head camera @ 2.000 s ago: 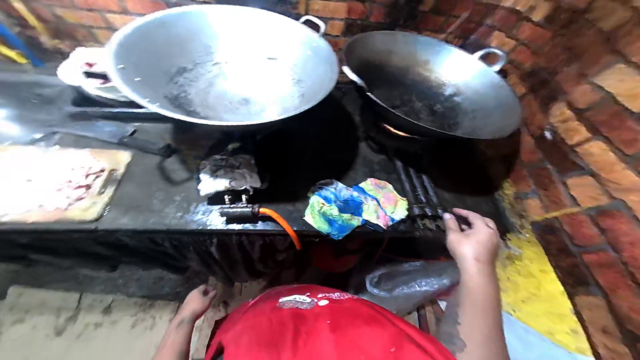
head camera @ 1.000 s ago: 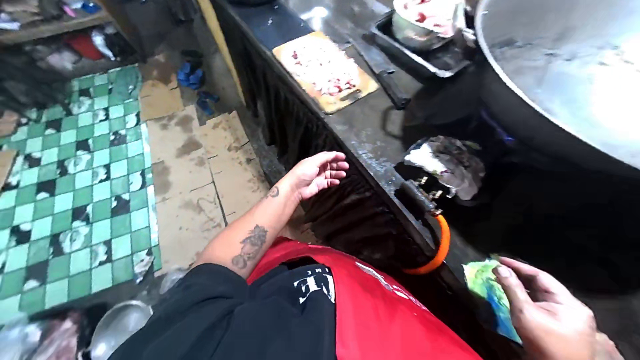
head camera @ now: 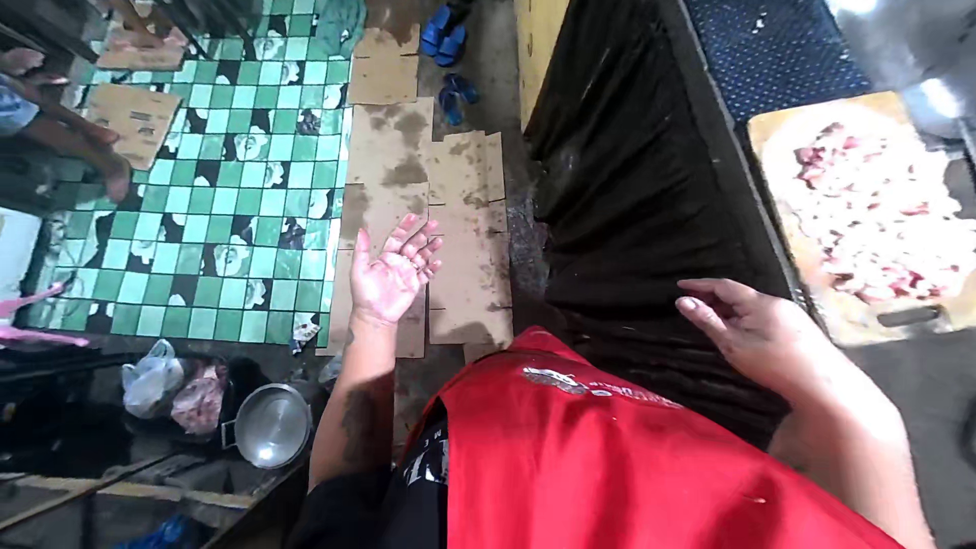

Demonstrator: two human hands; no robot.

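Note:
My left hand (head camera: 393, 274) is raised palm up over the floor with its fingers apart and nothing in it. Beneath it lie flattened cardboard sheets (head camera: 473, 267). On the right, my right hand (head camera: 747, 328) hangs beside the counter's black cloth skirt (head camera: 633, 191), thumb and forefinger apart, with no object seen in it; its other fingers are partly hidden. Nearest to it is a cutting board (head camera: 846, 324) bearing chopped pale and pink meat (head camera: 877, 213). A red apron (head camera: 610, 473) covers my front.
At the lower left stand a metal pot (head camera: 273, 425) and plastic bags of meat (head camera: 200, 400). Green checkered flooring (head camera: 229, 198) spans the left, where another person's bare leg (head camera: 84, 149) shows. Blue slippers (head camera: 442, 36) lie at the top. The counter edge (head camera: 751, 175) runs along the right.
The view has swung far left, away from the woks. My right hand held the colourful cloth one second ago; now no cloth shows in it. My left hand has turned palm up.

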